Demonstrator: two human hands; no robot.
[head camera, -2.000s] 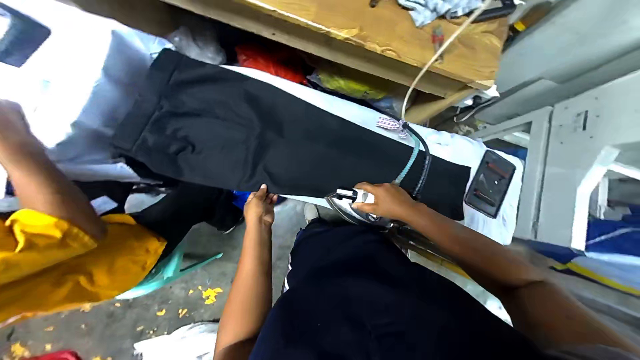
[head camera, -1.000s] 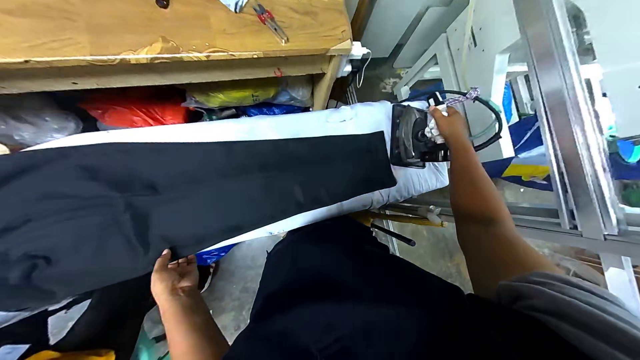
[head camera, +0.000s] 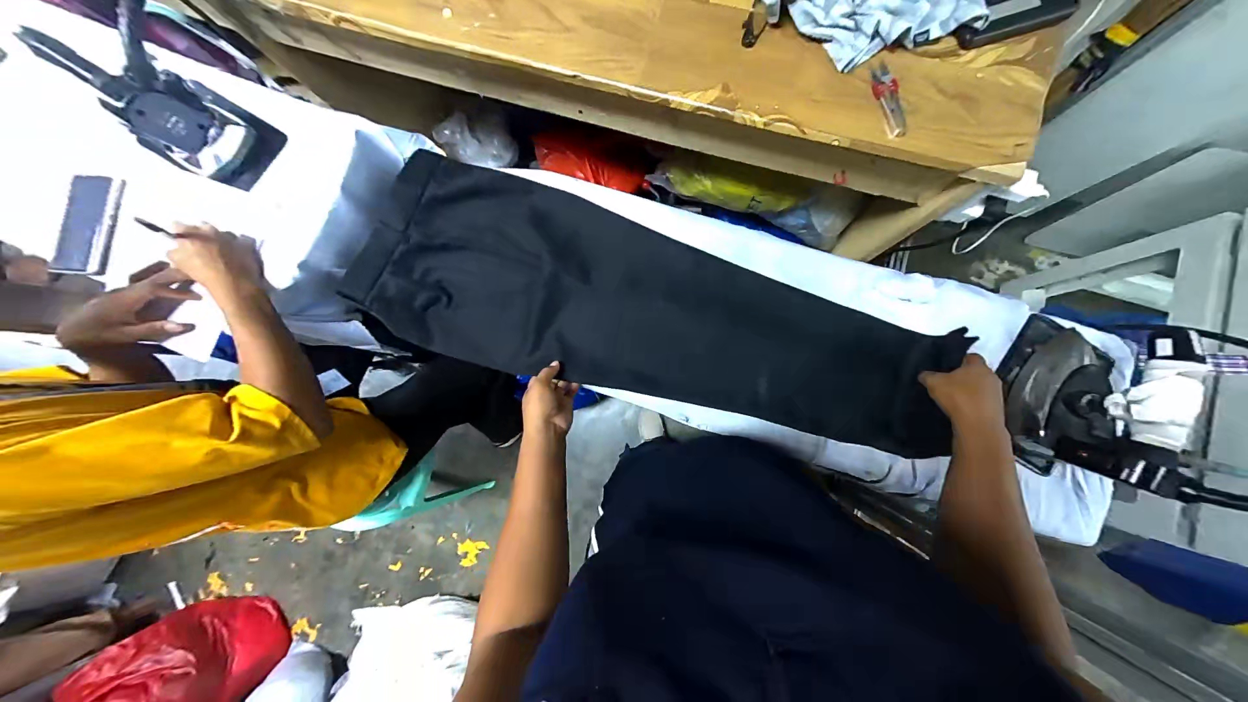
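Black trousers (head camera: 673, 302) lie lengthwise on a narrow padded board (head camera: 936, 292) with a white cover, the waistband at the left. My left hand (head camera: 549, 400) pinches their near edge around mid-length. At the hem on the right, my right hand (head camera: 960, 395) grips the fabric, which bunches up above the fingers. Just beyond that hand, an iron (head camera: 1058, 390) with a cable sits on a dark rest at the board's end, untouched by either hand.
A seated person in a yellow garment (head camera: 195, 448) works at the left with a pen, near a phone and a second iron (head camera: 185, 127). A wooden table (head camera: 682, 68) holding red-handled snippers (head camera: 888, 99) runs along the far side. A metal frame (head camera: 1150, 263) stands at right.
My right hand has let go of the iron, which it held in both earlier frames, and has moved onto the hem. The hem is now gathered up. My left hand remains at the trousers' near edge.
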